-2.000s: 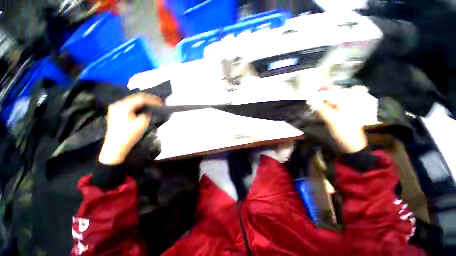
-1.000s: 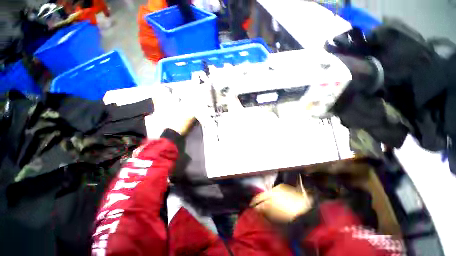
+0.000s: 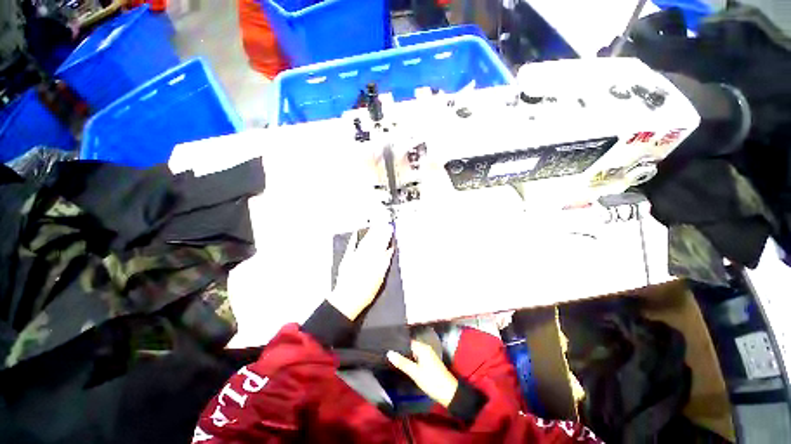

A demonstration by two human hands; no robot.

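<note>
A black cut panel lies lengthwise on the white table, its far end near the needle area of the white sewing machine, its near part hanging over the front edge. My left hand lies on the panel just in front of the presser foot, fingertips close to it. My right hand grips the panel's near part below the table edge, thumb and fingers at the cloth. The needle and foot are too small and bright to make out clearly.
A heap of black and camouflage pieces covers the left. A cardboard box with dark fabric stands lower right. Blue crates stand behind the machine. More dark fabric lies by the handwheel.
The black strip earlier stretched between both raised hands now lies on the table at the machine. My left hand has moved right to the needle area; my right hand has come to the front edge.
</note>
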